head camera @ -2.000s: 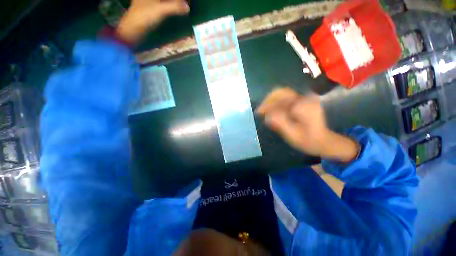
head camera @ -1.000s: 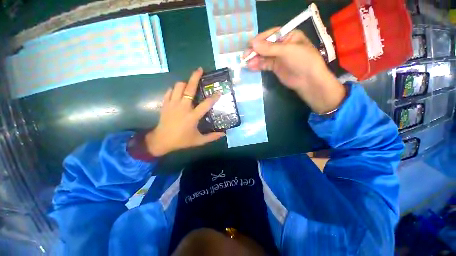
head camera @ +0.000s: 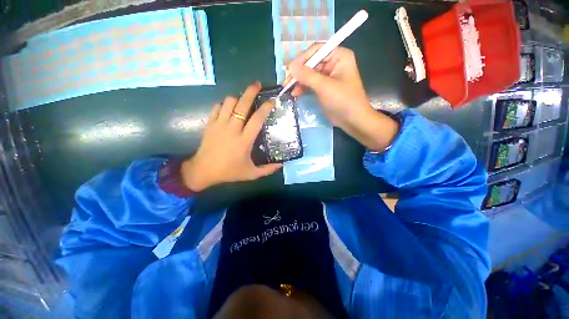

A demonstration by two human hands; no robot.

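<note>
A black phone unit (head camera: 284,134) lies face up on the sticker sheet (head camera: 318,156), its silvery inner area showing. My left hand (head camera: 228,140) holds the phone unit from its left side, fingers along its upper left edge. My right hand (head camera: 337,87) pinches white tweezers (head camera: 340,38); their tip touches or nearly touches the top of the phone unit, close to my left index fingertip. Any small piece at the tip is too small to tell. The phone unit and my right hand hide part of the sheet.
Spare sticker sheets (head camera: 112,56) lie at upper left. A white strip-like item (head camera: 409,43) lies beside the red parts bin (head camera: 443,56) at upper right. A blister tray (head camera: 541,128) with phone units is at the right edge; clear plastic (head camera: 19,187) shows at the left edge.
My right hand and the tweezers have moved from the sticker sheet left and down onto the phone unit's top. My left hand still holds the unit, which it did not two seconds ago.
</note>
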